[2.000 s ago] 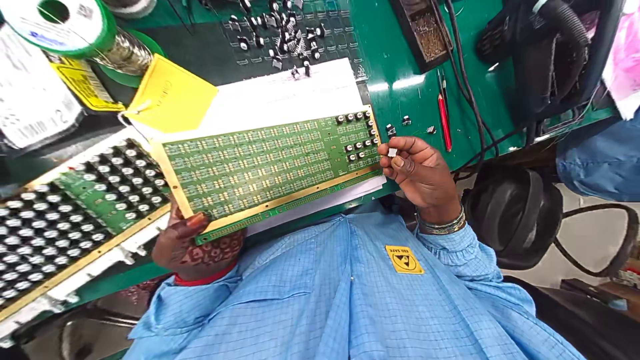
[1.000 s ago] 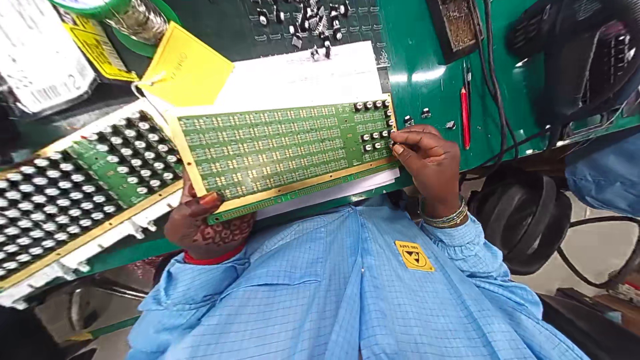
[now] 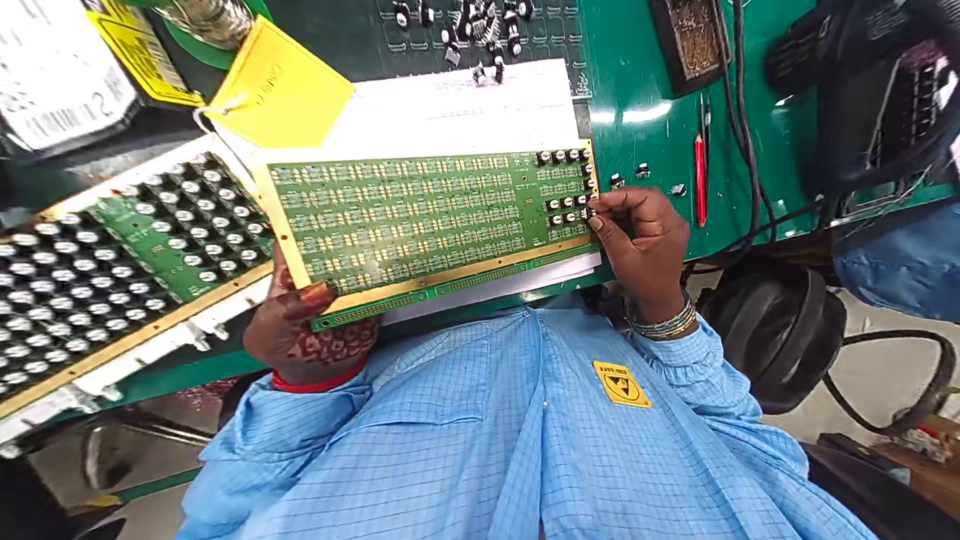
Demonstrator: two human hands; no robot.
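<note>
My left hand (image 3: 311, 330) grips the lower left corner of a green circuit board (image 3: 405, 217) with gold-coloured edges, its thumb on top. Small black components with white round tops (image 3: 568, 202) stand in short rows near the board's right end. At the right edge, my right hand (image 3: 637, 240) pinches one small black component (image 3: 589, 212) against the board between thumb and forefinger. The fingertips partly hide that component. A few loose components (image 3: 643, 170) lie on the green mat just right of the board.
A second board (image 3: 150, 277) full of black components lies at left. Behind are white papers (image 3: 465, 112), a yellow tag (image 3: 281, 90), a solder wire spool (image 3: 214, 22) and piled components (image 3: 487, 30). A red pen-like tool (image 3: 700, 180) and a tip-cleaner holder (image 3: 690, 45) are at right.
Two seconds ago my right hand held a small component up beside the board's right edge. It has moved left onto the board's right end. My left hand keeps its hold on the corner.
</note>
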